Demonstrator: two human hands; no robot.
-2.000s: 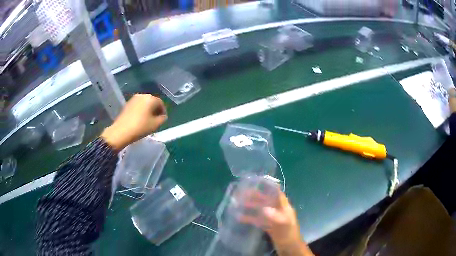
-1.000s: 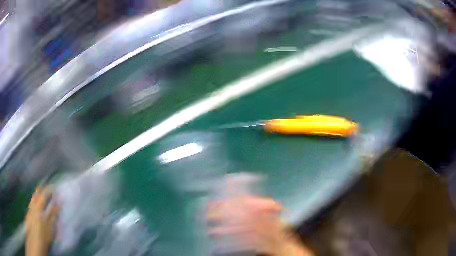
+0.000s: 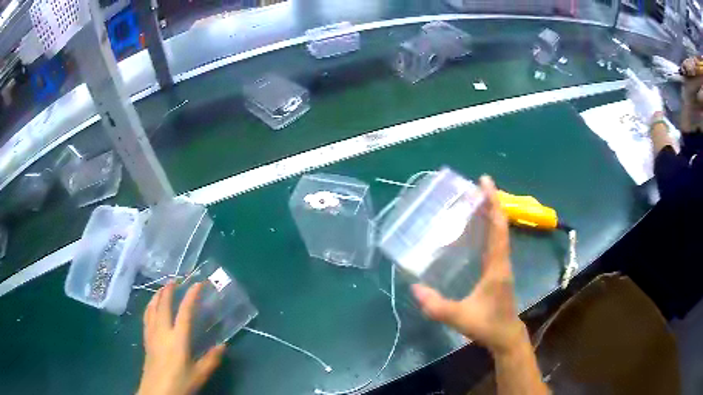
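My right hand [image 3: 489,297] holds a clear plastic box [image 3: 435,231], tilted above the bench, between thumb and fingers. The box and hand partly cover the orange-yellow screwdriver [image 3: 528,211] lying behind. My left hand [image 3: 176,335] has its fingers spread over the left side of another clear box [image 3: 225,312] with a small white square piece; it shows no clear grip. A third clear box [image 3: 333,224] stands between the hands, with a white lobed plate [image 3: 324,200] on it. Thin white cords [image 3: 397,320] trail on the bench.
A frosted tub [image 3: 104,258] of small metal parts stands at left beside another clear box [image 3: 173,239]. A pale rail [image 3: 362,144] crosses the green bench, with more boxes beyond. A metal upright [image 3: 127,116] stands left. Another person's arm [image 3: 659,135] is over white paper at right.
My left hand has come down from near the rail to the box at lower left. My right hand has raised a box and moved it rightward. The screw tub now shows at left.
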